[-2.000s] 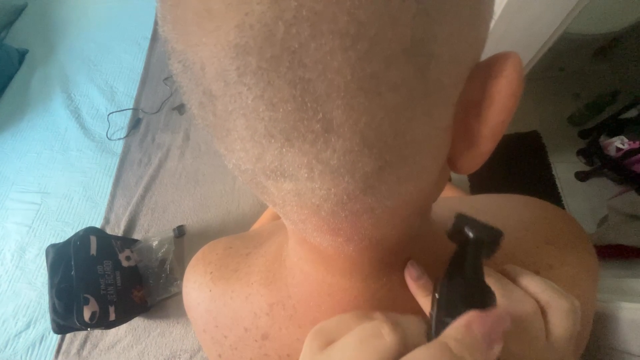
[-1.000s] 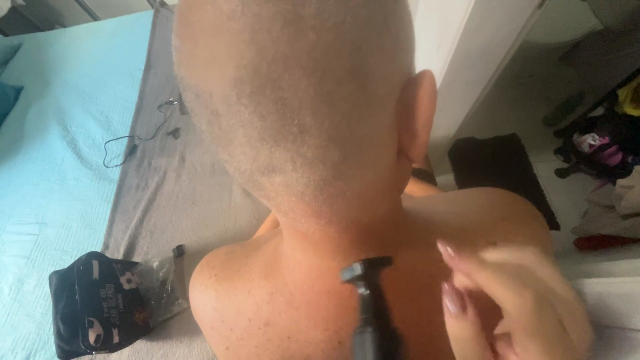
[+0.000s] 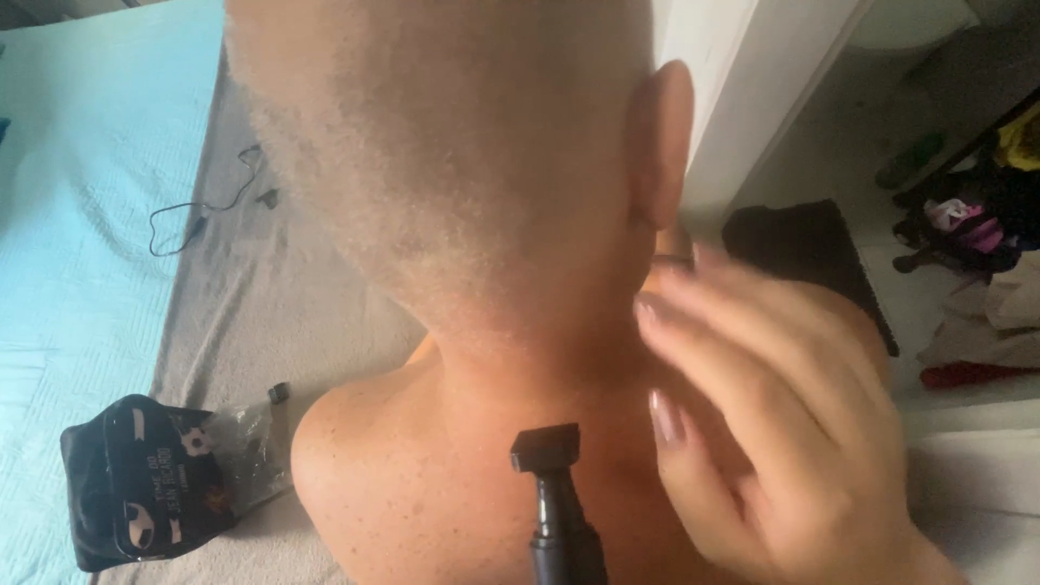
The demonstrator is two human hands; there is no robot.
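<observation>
A seated person's bare back, neck and closely cropped head (image 3: 463,179) fill the middle of the view, seen from behind. My right hand (image 3: 772,406) is over the right shoulder, fingers apart and holding nothing; its fingertips are beside the neck below the ear (image 3: 662,146). Whether they touch the skin cannot be told. A black hair trimmer (image 3: 561,504) rises from the bottom edge, its wide head in front of the upper back, below the nape. Whatever holds the trimmer is below the frame, and my left hand does not show.
A black printed pouch (image 3: 146,487) and a clear plastic bag (image 3: 256,439) lie on a grey cover (image 3: 244,325) at left, with a thin black cable (image 3: 175,207) farther back. Beyond is a light-blue bedspread (image 3: 89,162). At right are a white door frame (image 3: 747,97), a dark mat (image 3: 796,244) and piled clothes (image 3: 967,227).
Two seconds ago both hands were close around the trimmer by the right shoulder. The trimmer now stands apart from my right hand, which has moved up toward the neck since one second ago.
</observation>
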